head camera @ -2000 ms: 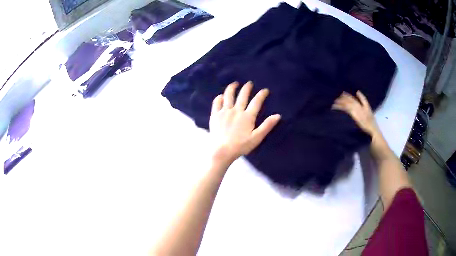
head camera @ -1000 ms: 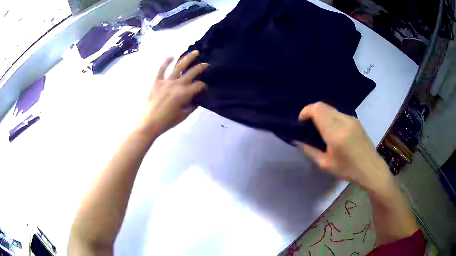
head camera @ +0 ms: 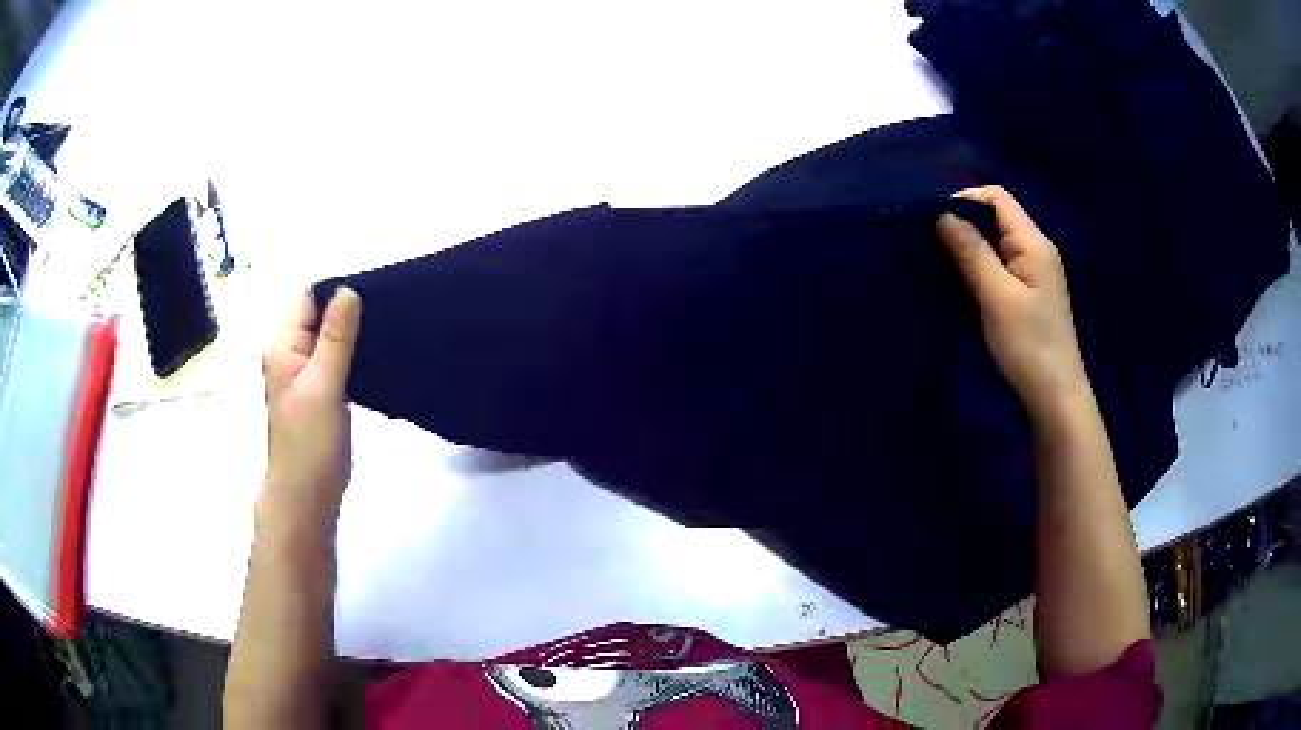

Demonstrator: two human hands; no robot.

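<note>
A dark navy garment (head camera: 685,342) is stretched across the white table (head camera: 471,100) in front of me. My left hand (head camera: 317,357) pinches its narrow left end between thumb and fingers. My right hand (head camera: 1016,278) grips its upper edge further right. The cloth between my hands is fairly straight along the top; its lower edge slopes down to a corner near the table's front edge. More dark garments (head camera: 1113,100) lie bunched behind and to the right of my right hand.
A black smartphone (head camera: 174,290) lies on the left, with a pen (head camera: 221,235) beside it. A clear folder with a red edge (head camera: 83,471) is at the left rim. Red thread scraps (head camera: 927,682) are on the floor past the front edge.
The view has turned left, bringing the phone and folder in. My hands, earlier flat or reaching on the dark cloth, now hold one garment stretched out leftward from the dark cloth.
</note>
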